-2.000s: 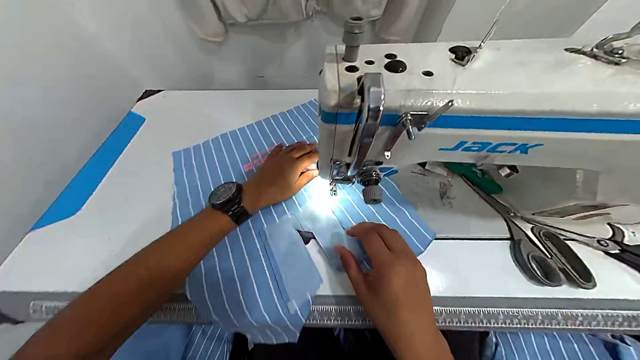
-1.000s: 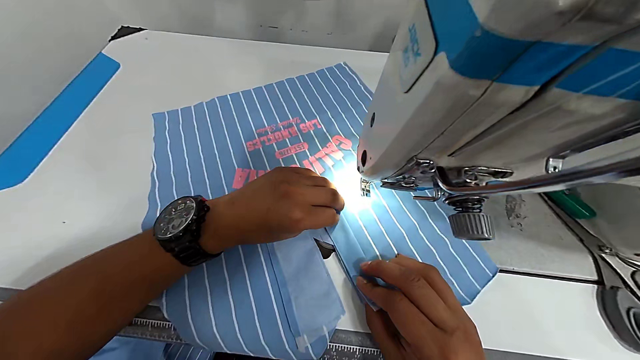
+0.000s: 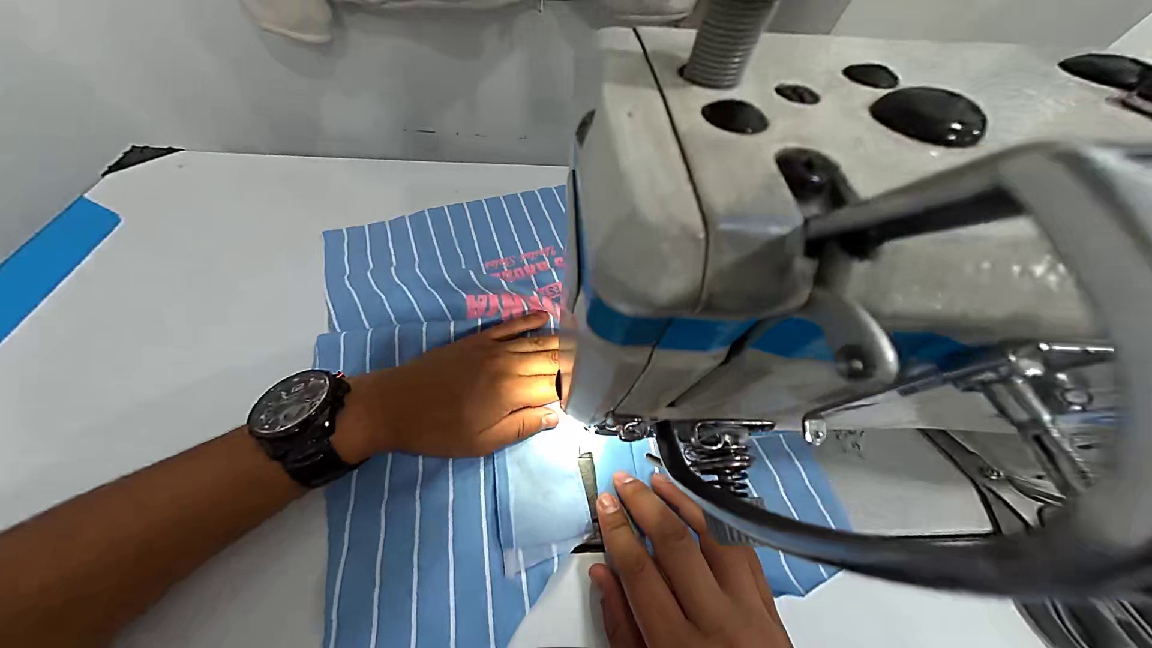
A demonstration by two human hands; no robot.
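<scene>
Blue-and-white striped fabric point(image 3: 432, 504) with pink print lies on the white sewing table beneath the head of a sewing machine point(image 3: 648, 234). My left hand point(image 3: 468, 391), with a black watch point(image 3: 292, 414) on its wrist, rests flat on the fabric, fingers spread, left of the lit needle area. A plain light-blue fabric piece point(image 3: 544, 499) lies over the stripes below it. My right hand point(image 3: 675, 558) presses fingertips on the fabric just in front of the presser area, beside a narrow slit. The machine head hides the needle and some fingertips.
The machine arm point(image 3: 945, 306) and its blurred metal lever loom over the right side, close to the view. Scissors point(image 3: 1008, 486) lie partly hidden on the table at right. A blue strip point(image 3: 54, 261) marks the table's left side, with a grey wall point(image 3: 405, 99) behind.
The fabric near the left hand now has a fold across it, and the plain piece sits further up toward the needle area. The view has shifted strongly around the machine head.
</scene>
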